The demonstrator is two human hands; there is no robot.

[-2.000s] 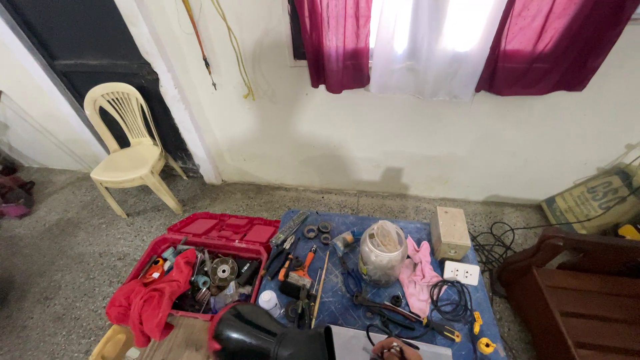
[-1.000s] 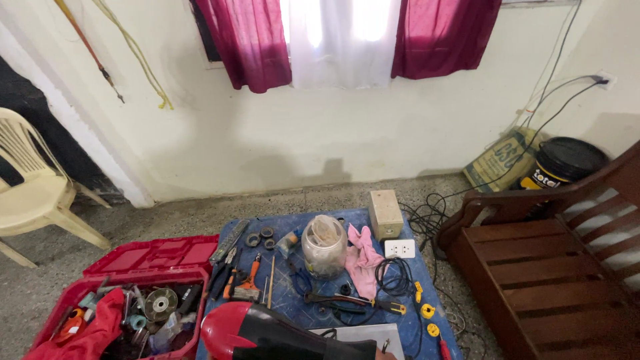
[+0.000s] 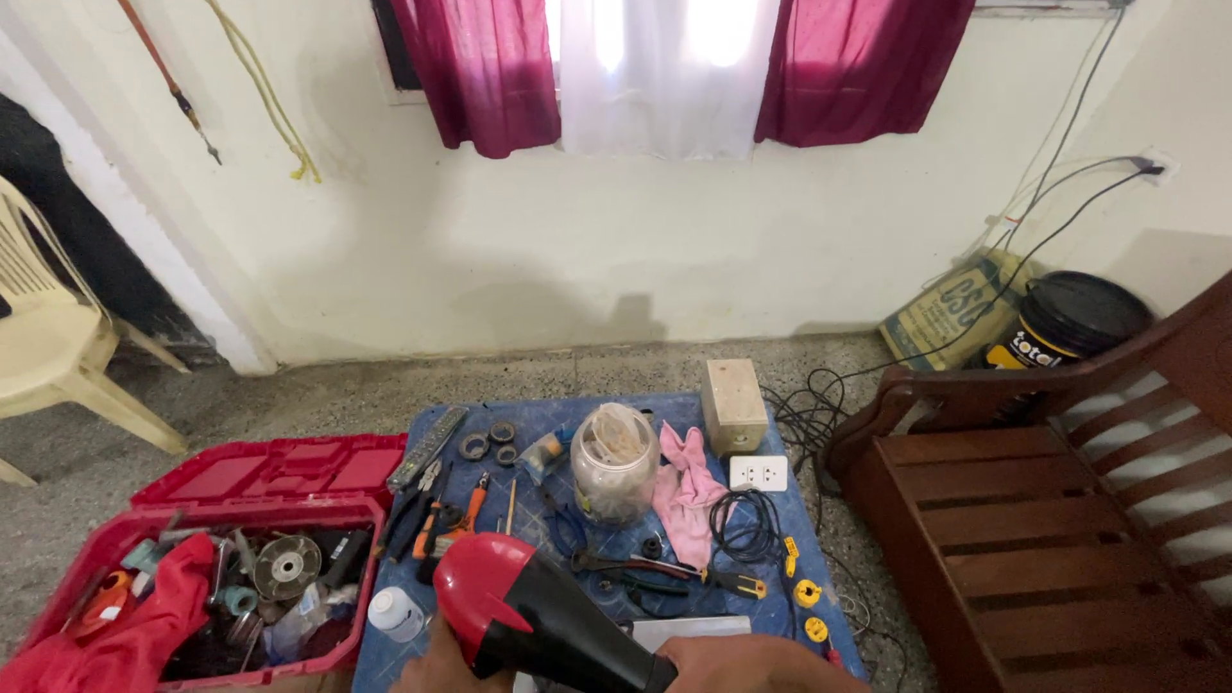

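A red and black hair dryer (image 3: 539,606) lies at a slant across the bottom of the head view, its red end upper left and its narrow black end lower right. My left hand (image 3: 448,664) is closed around its lower part beneath the red end; the grip is partly hidden. At the narrow end is my right hand (image 3: 760,664), its fingers mostly out of sight, so its hold cannot be told. Between the hands, a flat whitish piece (image 3: 688,630) shows on the blue table (image 3: 549,414). A white bottle (image 3: 395,614) stands beside my left hand.
The table holds a plastic jar (image 3: 616,481), pink cloth (image 3: 685,500), pliers (image 3: 563,525), black tape rolls (image 3: 474,446), a coiled cable (image 3: 746,525), a white socket (image 3: 758,473) and a box (image 3: 733,404). An open red toolbox (image 3: 361,616) stands left, a wooden bench (image 3: 1011,481) right.
The view has swung to the right since the oldest frame. My left hand now shows below the red end of the dryer, and more of my right hand is in sight.
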